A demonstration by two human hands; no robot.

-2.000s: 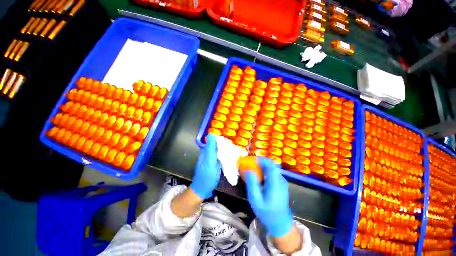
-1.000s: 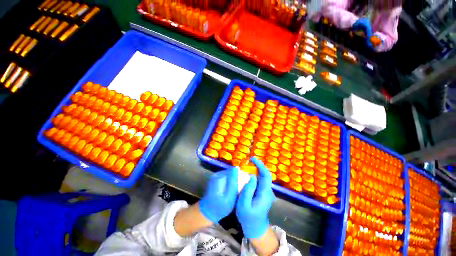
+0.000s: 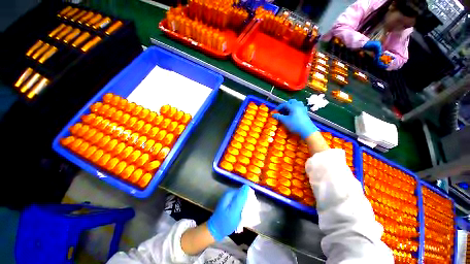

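My left hand (image 3: 228,212), in a blue glove, holds a bunched white cloth (image 3: 249,210) in front of the main blue tray (image 3: 232,178). My right hand (image 3: 295,117), also gloved in blue, reaches over that tray with its fingertips down at the far end of the orange rows. The fingertips touch or nearly touch an orange part (image 3: 273,114); whether they grip it cannot be told. Glossy orange parts fill the main tray in rows, and my right sleeve hides some of them.
The left blue tray (image 3: 98,178) holds orange rows and a white sheet (image 3: 170,92). Blue trays of parts stand right. Beyond are red trays (image 3: 278,69), a crumpled wipe (image 3: 317,101) and a wipe stack (image 3: 376,131). A black rack (image 3: 72,54) is far left, a stool (image 3: 49,227) below. A person in pink works across.
My right hand has left the cloth and reached forward to the main tray's far side. My left hand keeps the cloth near the tray's front. The view has shifted, showing more of the far bench.
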